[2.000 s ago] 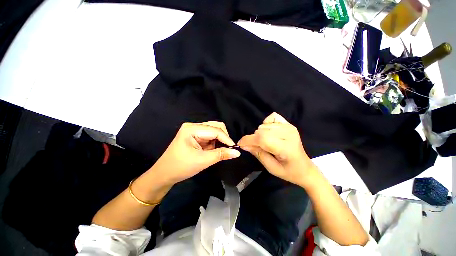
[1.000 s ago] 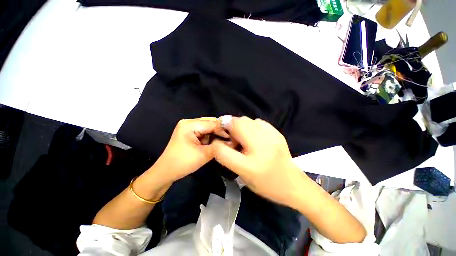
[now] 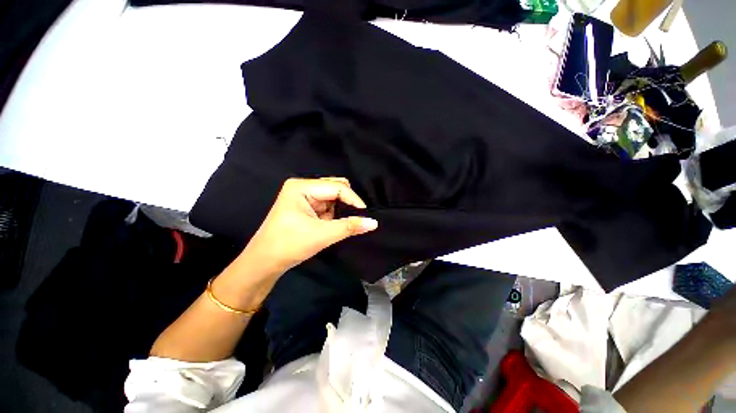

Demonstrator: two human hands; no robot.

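A large matte black garment piece (image 3: 420, 121) lies spread over the white table, its near edge over my lap. My left hand (image 3: 303, 222) pinches the folded near edge between thumb and forefinger, near the middle of the view. My right forearm (image 3: 686, 363) shows blurred at the lower right; the right hand itself is out of the picture. I cannot make out a needle or thread.
A second black piece (image 3: 452, 10) lies along the far edge. At the right are a smartphone (image 3: 587, 60), thread clutter (image 3: 633, 121), a wooden handle (image 3: 704, 60), a patterned pouch (image 3: 700, 282). A red object (image 3: 529, 387) and white cloth (image 3: 577, 331) lie lower right.
My right hand has left the fold and swung out past the right edge. My left hand still pinches the fold. The red object shows more.
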